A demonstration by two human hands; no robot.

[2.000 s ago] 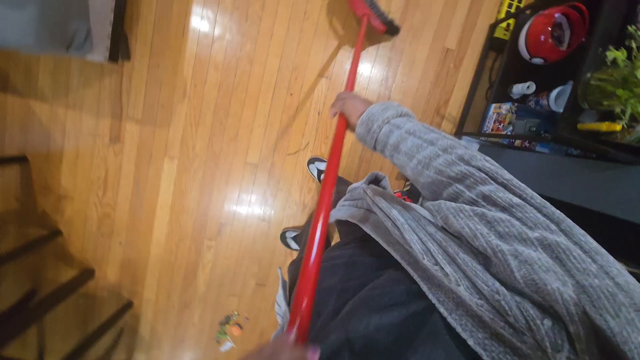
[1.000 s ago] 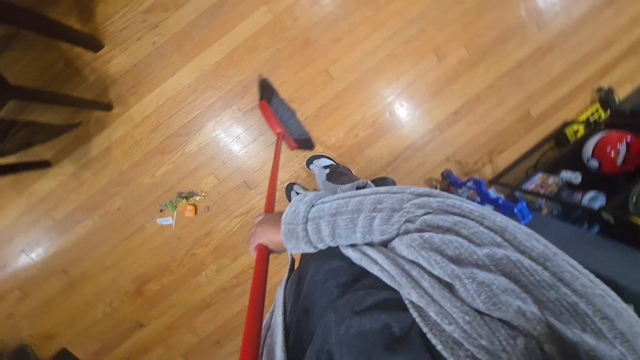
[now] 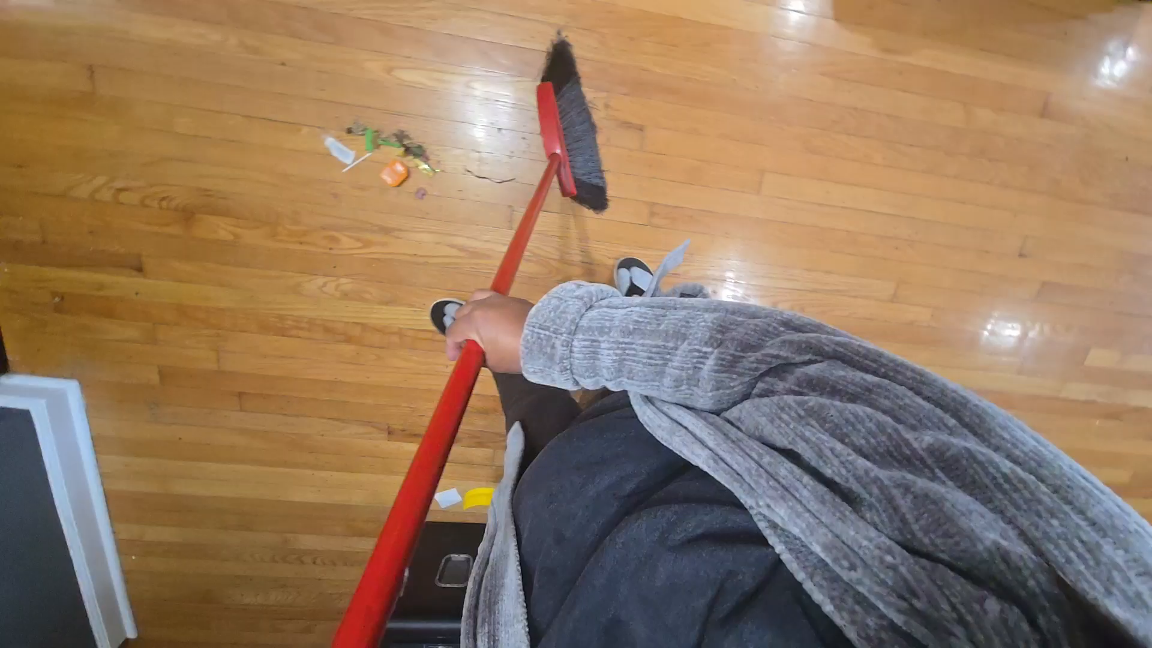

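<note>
My right hand (image 3: 490, 331), in a grey knit sleeve, is closed around the red handle of a broom (image 3: 432, 441). The handle runs from the bottom edge up to a red broom head (image 3: 553, 135) with dark grey bristles, which lies over the wooden floor at the upper middle. Left of the bristles is a small pile of debris (image 3: 389, 148): leafy bits, a green piece and a white scrap. An orange piece (image 3: 394, 173) lies at its lower edge, and a thin dark strand (image 3: 490, 177) lies between pile and broom. My left hand is out of view.
My two shoes (image 3: 634, 275) stand on the floor below the broom head. At the lower left is a white-edged dark panel (image 3: 90, 513). A black container or furniture piece (image 3: 441, 576) sits at the bottom, beside a yellow object (image 3: 478, 497) and a white scrap (image 3: 447, 497).
The view has turned a lot. The broom head, earlier near the dark shelf side, is now nearer the debris pile. My left hand, partly seen at the bottom two seconds ago, is out of view.
</note>
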